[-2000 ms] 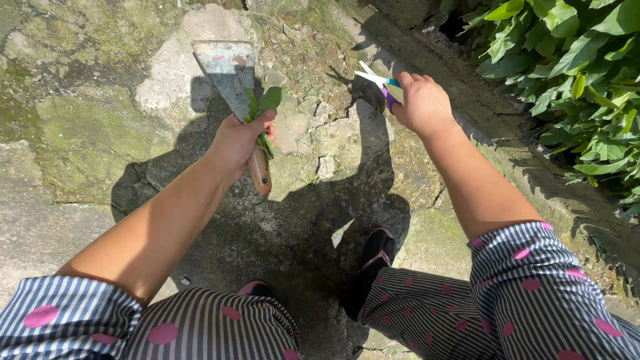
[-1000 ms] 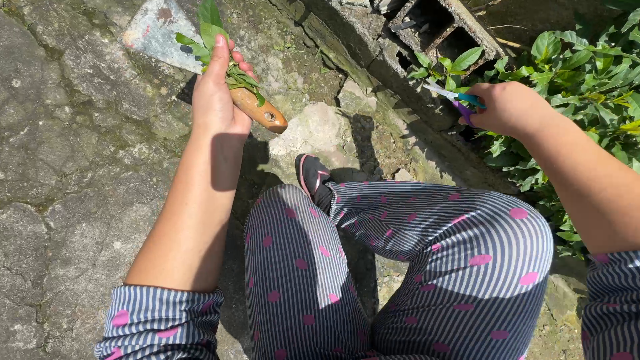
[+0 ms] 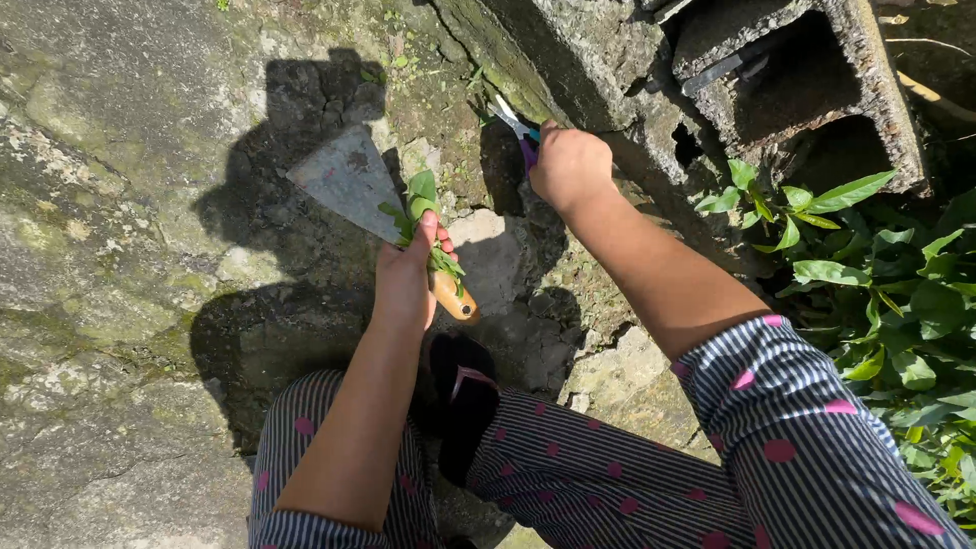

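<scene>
My left hand (image 3: 408, 282) is closed around the wooden handle (image 3: 455, 297) of a wide metal scraper (image 3: 352, 183), with green leafy sprigs (image 3: 421, 200) pinched under the thumb. The scraper's blade, stained and dull, points up and left. In my right hand (image 3: 572, 164) is a pair of scissors (image 3: 518, 128) with purple and teal handles. Their blades point up and left, over the ground close to the foot of the concrete edge. Whether the tips touch the small green weed (image 3: 483, 113) there cannot be told.
A low, broken concrete edge (image 3: 564, 69) runs diagonally at the upper right. On it lies a hollow concrete block (image 3: 877, 91) with a flat strip in one cavity. Leafy plants (image 3: 915, 305) grow at the right. My foot in a dark sock and flip-flop (image 3: 465, 389) rests on cracked paving (image 3: 114, 305).
My right hand with the scissors has moved from beside the leafy plant near the block to the ground left of the concrete edge. The left hand still holds scraper and sprigs. The view has shifted.
</scene>
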